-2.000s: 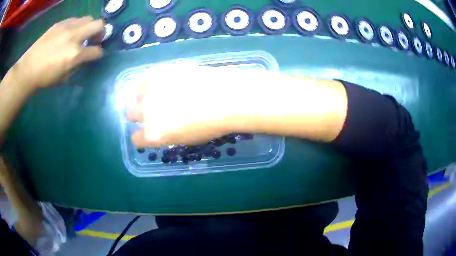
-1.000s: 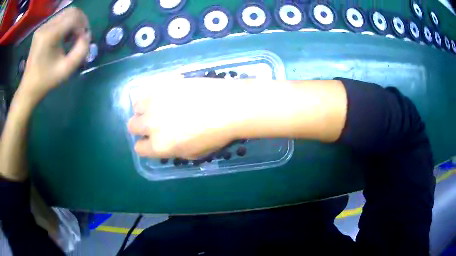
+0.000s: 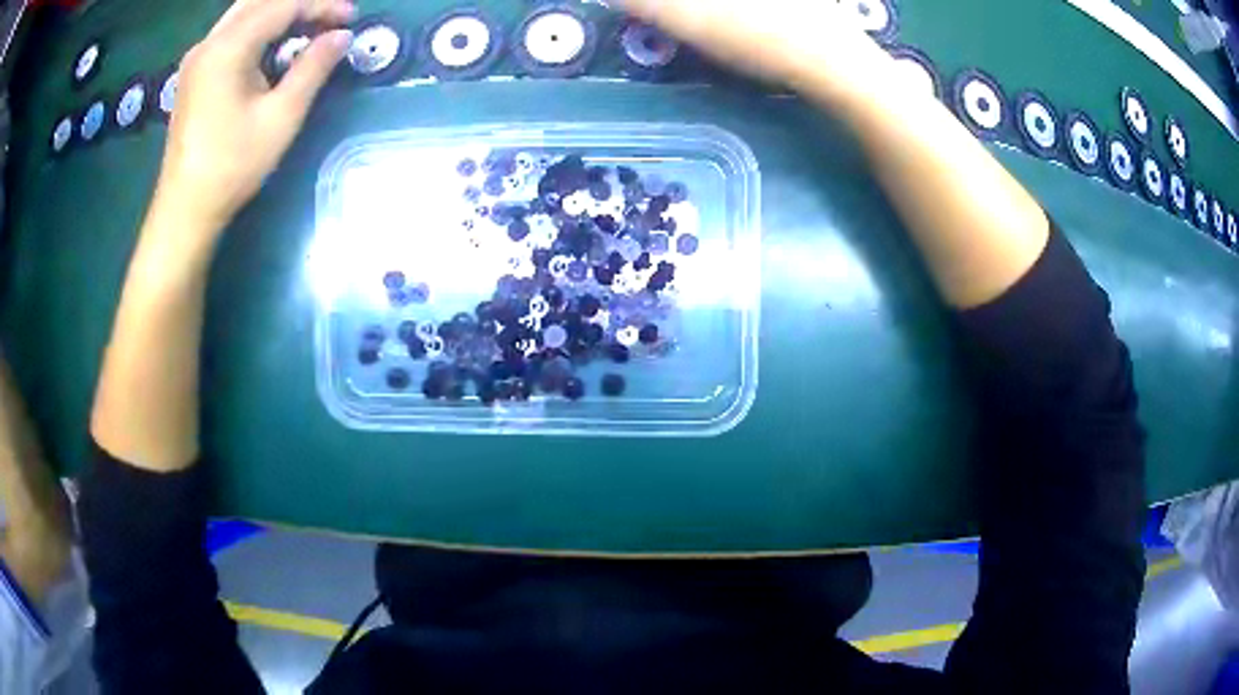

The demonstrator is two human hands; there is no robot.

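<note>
A clear tray (image 3: 537,418) lies in front of me, with many small dark round parts (image 3: 503,326) and some pale ones in it; glare whitens its left side. A curved row of dark-rimmed discs with white centres (image 3: 461,44) runs beyond it. My left hand (image 3: 252,102) is at the row's left part, thumb and fingers around a disc (image 3: 291,54); whether it grips anything is unclear. My right hand (image 3: 720,30) reaches over the row, fingertips at the top edge beside a disc with a darker centre (image 3: 651,44); its grip is hidden.
The discs rest on a green surface (image 3: 842,462). Single discs (image 3: 1136,111) lie behind the row at right, and another (image 3: 87,59) at far left. A pale strip (image 3: 1155,57) runs at upper right. Another person's arm (image 3: 25,475) shows at the left edge.
My right hand has left the tray and moved up to the disc row, uncovering the small parts. My left hand has moved right along the row. The view has shifted.
</note>
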